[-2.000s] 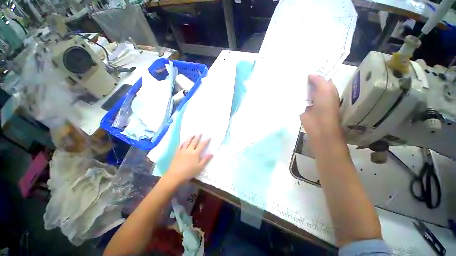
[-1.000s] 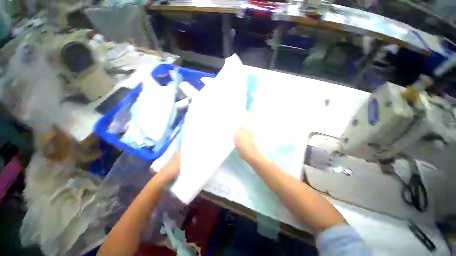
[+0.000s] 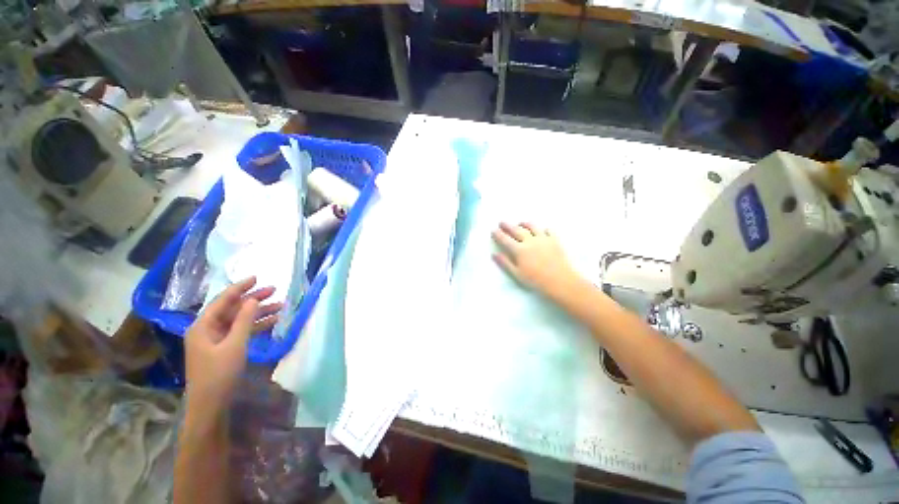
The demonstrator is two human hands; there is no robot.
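Observation:
A pale mint-green fabric piece (image 3: 532, 364) lies on the white table left of the sewing machine (image 3: 779, 236) and hangs over the front edge. My right hand (image 3: 532, 258) rests flat on it, fingers apart. White paper patterns (image 3: 399, 285) lie stacked to its left, over more green fabric (image 3: 317, 379). My left hand (image 3: 232, 325) is over the front part of the blue basket (image 3: 367, 162), fingers apart. Whether its fingertips touch the pieces in the basket, I cannot tell.
The basket holds white and pale blue pieces (image 3: 258, 231) and thread cones (image 3: 330, 187). Black scissors (image 3: 825, 356) lie on the machine bed and thread snips (image 3: 843, 445) near the front edge. Another machine (image 3: 84, 162) stands at the left.
The large paper pattern that was lifted over the table now lies on the stack at the left. My left hand has moved left to the basket. My right hand has let go and lies on the fabric.

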